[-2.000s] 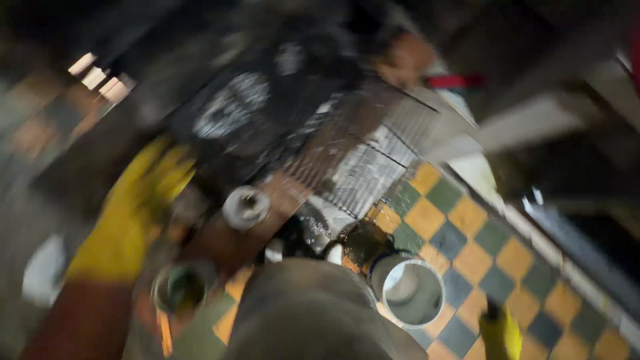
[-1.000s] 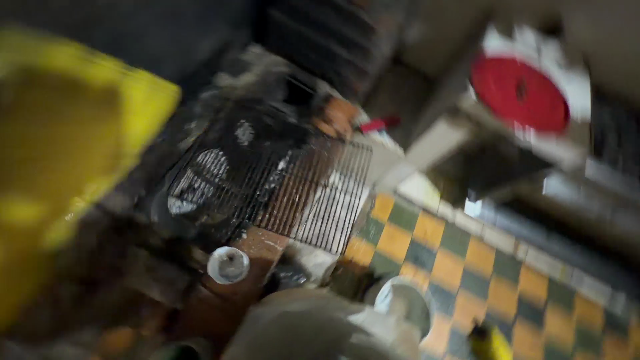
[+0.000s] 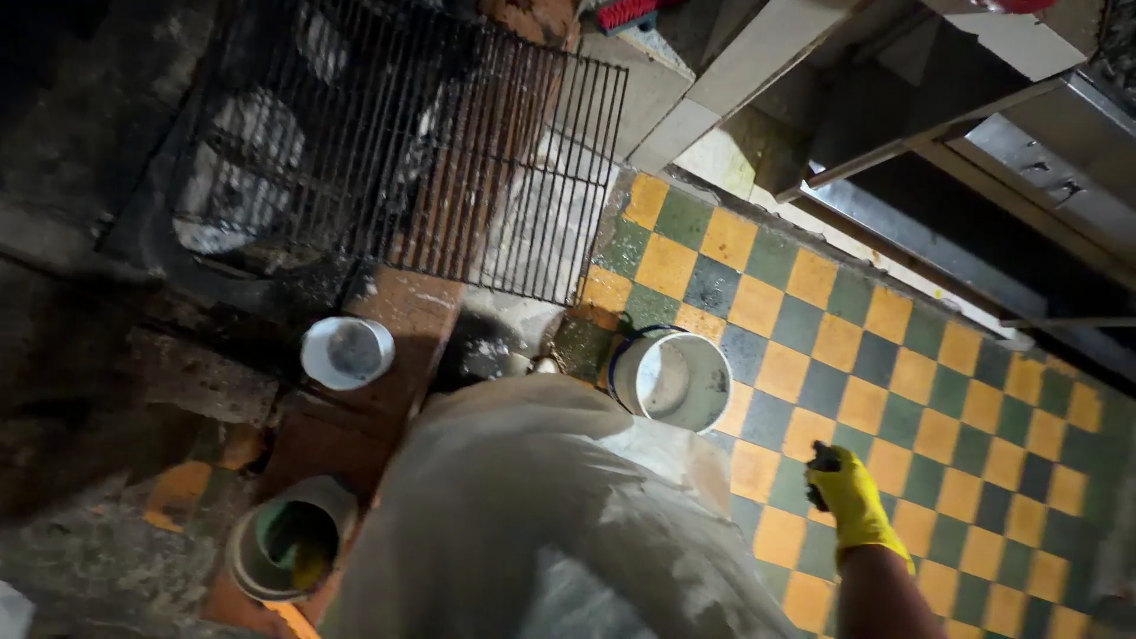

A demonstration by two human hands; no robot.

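My right hand (image 3: 854,504), in a yellow rubber glove, is closed around a small dark scrubbing pad (image 3: 822,477) over the checkered floor. My left hand is out of view. A sooty wire grill rack (image 3: 426,151) lies across the black stove top and the reddish ledge at the upper left. On the ledge below the rack stands a small white tub (image 3: 347,353) with greyish contents. A white bucket (image 3: 672,380) stands on the tiles in front of me. At the lower left is another bucket (image 3: 291,541), with something green and yellow inside.
Yellow, green and dark tiles (image 3: 816,355) cover the floor on the right. A metal-edged shelf unit (image 3: 932,222) runs along the upper right. A red-bristled brush (image 3: 626,14) lies at the top, behind the rack. My pale apron (image 3: 550,524) fills the lower middle.
My gloved left hand, visible at the left in both earlier frames, has gone out of view. The view has shifted, and the rack appears nearer the top left.
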